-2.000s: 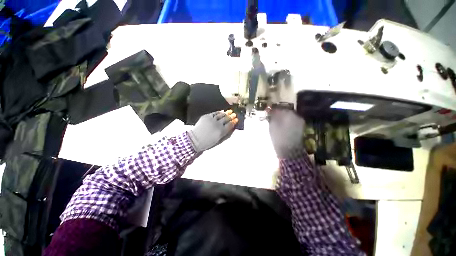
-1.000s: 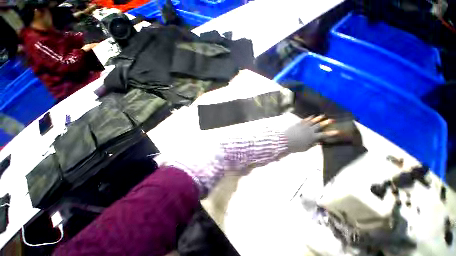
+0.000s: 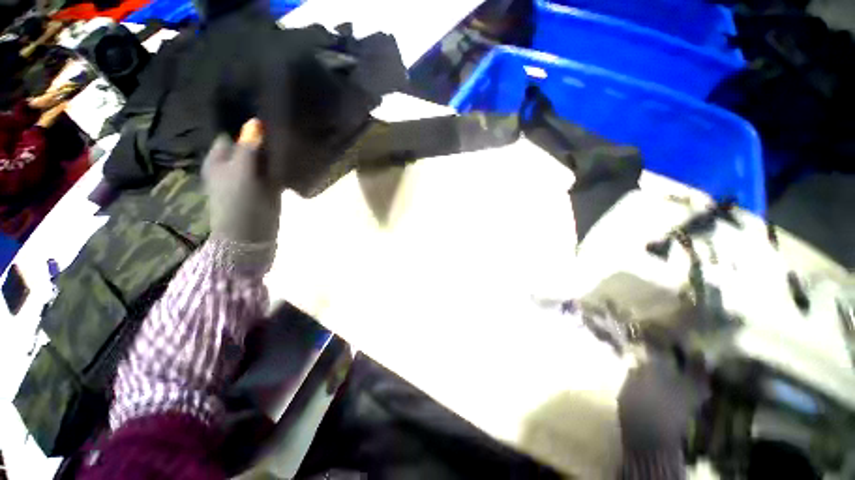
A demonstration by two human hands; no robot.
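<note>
My left hand (image 3: 242, 192), in a grey glove, is at the upper left. It grips a blurred black fabric piece (image 3: 305, 108) over the dark garment heap; only one bare fingertip shows clearly. The joined strip (image 3: 441, 137) of dark and camouflage pieces runs across the white table and bends down along a blue bin toward the machine. My right hand (image 3: 656, 408), gloved and blurred, is at the lower right by the sewing machine head (image 3: 806, 286); its fingers cannot be made out. The needle area is blurred.
Camouflage panels (image 3: 122, 267) lie in an overlapping row at left. The black garment heap (image 3: 173, 103) is at the upper left. Blue bins (image 3: 647, 112) stand behind the table. A small black rectangle (image 3: 15, 289) lies at the far left. Another person's red sleeve shows at the left edge.
My left hand has moved from the strip by the blue bin to the heap at upper left and taken hold of black fabric. The view has shifted, and my right hand now shows at lower right.
</note>
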